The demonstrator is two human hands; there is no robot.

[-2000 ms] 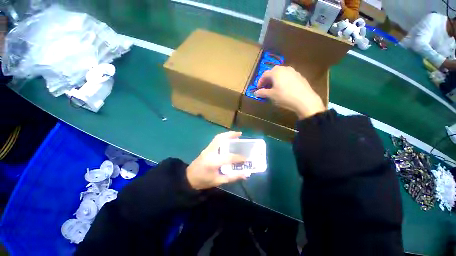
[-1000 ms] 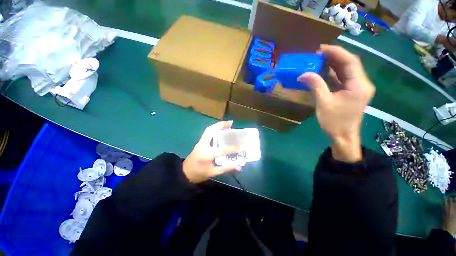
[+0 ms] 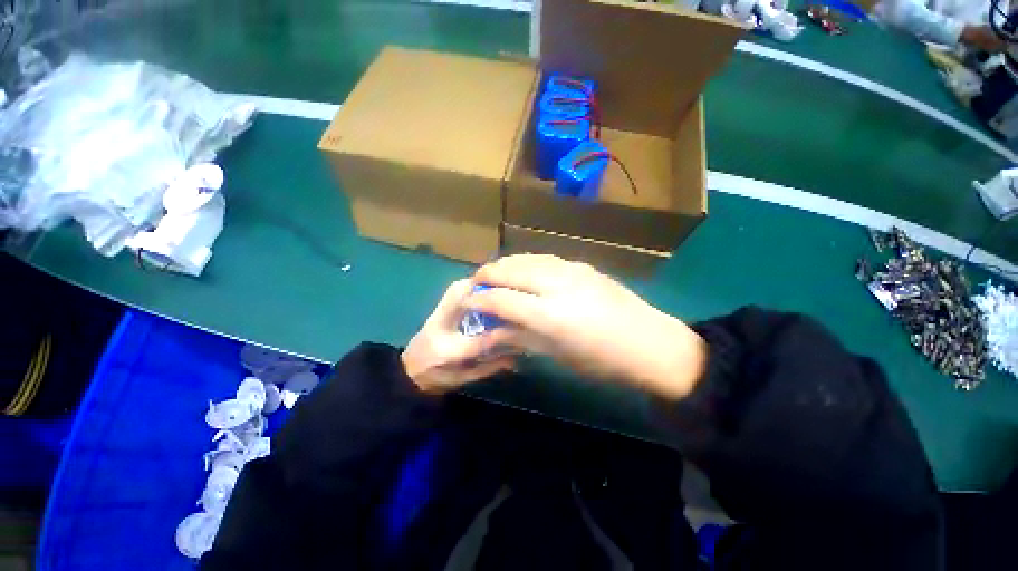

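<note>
My left hand [image 3: 441, 348] holds the white housing, which is almost wholly hidden by my hands. My right hand [image 3: 558, 303] lies over it from the right, its fingers on a blue battery pack [image 3: 480, 310]. Only a small blue and pale part shows between my hands, so how the pack sits against the housing cannot be told. The open battery carton [image 3: 656, 229] stands behind my hands, with several blue packs [image 3: 563, 132] at its left side; the front one leans, with a thin lead hanging out.
A closed carton [image 3: 430, 167] touches the open one on the left. Crumpled plastic bags [image 3: 101, 145] lie far left. The blue bin [image 3: 112, 480] with white round covers [image 3: 234, 413] is below. Metal parts [image 3: 932, 318] and white small parts [image 3: 1001, 323] lie right.
My right hand has lifted a blue pack out of the open carton and brought it down to the housing in my left hand. My left hand has turned, and the housing's white face is now covered.
</note>
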